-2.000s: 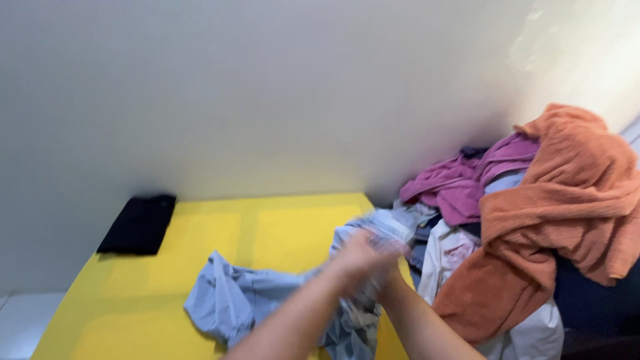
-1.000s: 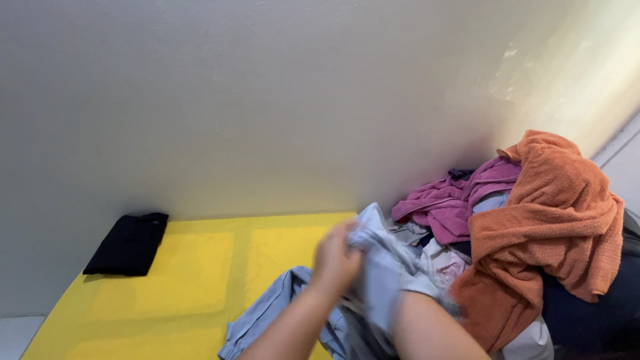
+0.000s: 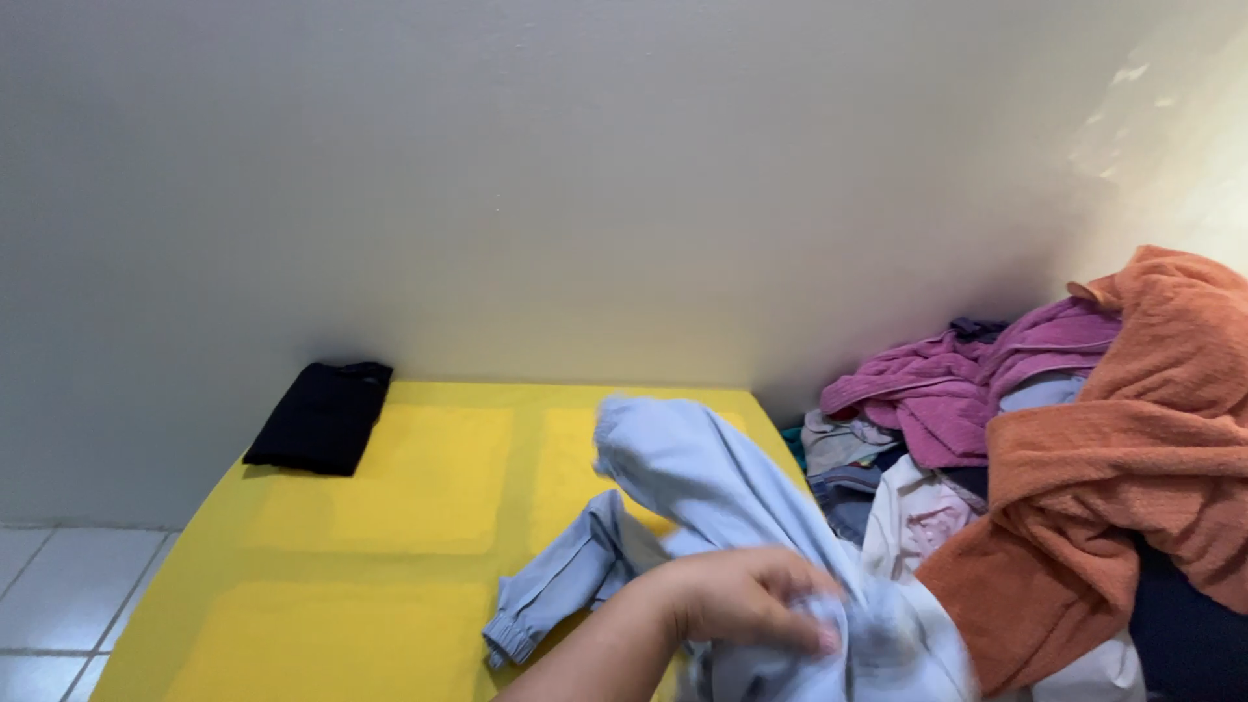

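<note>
A pair of light blue pants (image 3: 721, 468) with elastic cuffs lies spread over the right part of a yellow table (image 3: 390, 526). One leg reaches up toward the wall; the other lies bent at the left, its cuff near the front. My left hand (image 3: 751, 604) grips the bunched fabric at the lower middle, blurred by motion. My right hand cannot be seen; the cloth or the frame's lower edge hides it. A folded black garment (image 3: 322, 419) rests at the table's back left corner.
Right of the table is a heap of laundry, with an orange towel (image 3: 1063, 468) on top, a magenta towel (image 3: 936, 390), a white garment (image 3: 897, 507) and dark clothes. A wall stands behind the table. Floor tiles (image 3: 88, 585) show at lower left.
The light blue pants, bunched between both hands before, now have one leg stretched out toward the wall. My right hand has gone out of sight.
</note>
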